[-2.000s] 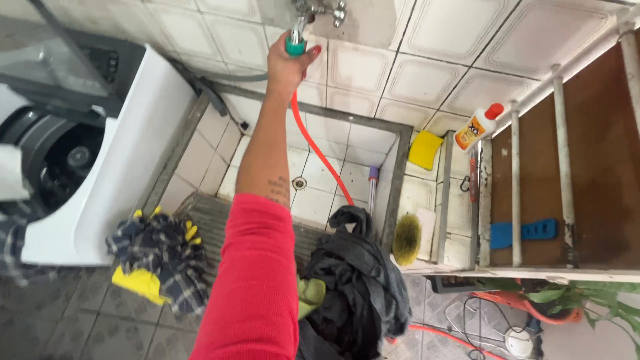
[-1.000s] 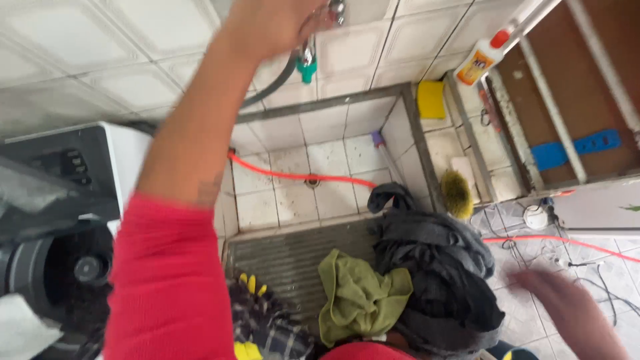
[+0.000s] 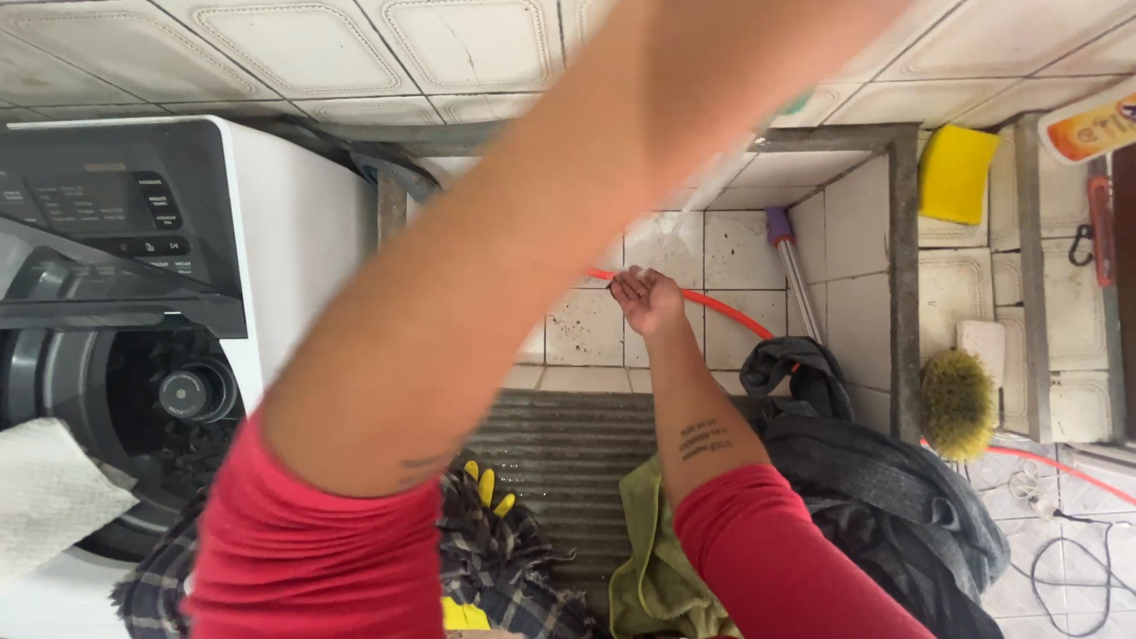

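My left arm crosses the view to the top edge, where my left hand [image 3: 763, 62] is blurred and mostly cut off; its fingers are hidden. Below it, my right hand [image 3: 652, 300] is palm up with fingers slightly curled, in the tiled laundry sink [image 3: 903, 266] beside a red hose [image 3: 728, 311]. A blurred stream of water [image 3: 714, 182] shows above the sink floor. A bit of green tap fitting [image 3: 796, 102] peeks past my left hand. Dark wet-looking cloth [image 3: 887, 479] and a green cloth [image 3: 652, 568] lie at the ribbed washboard [image 3: 568, 444].
An open washing machine [image 3: 293, 204] stands at left. Plaid cloth [image 3: 506, 568] and yellow-fingered gloves [image 3: 485, 486] lie near me. A purple-ended metal pole [image 3: 799, 275] leans in the sink. A yellow sponge [image 3: 958, 175], round brush [image 3: 958, 404] and bottle [image 3: 1092, 124] are at right.
My right hand has moved from beside the dark cloth into the sink. My left arm still reaches up toward the tap. Water now shows under it. The view has shifted.
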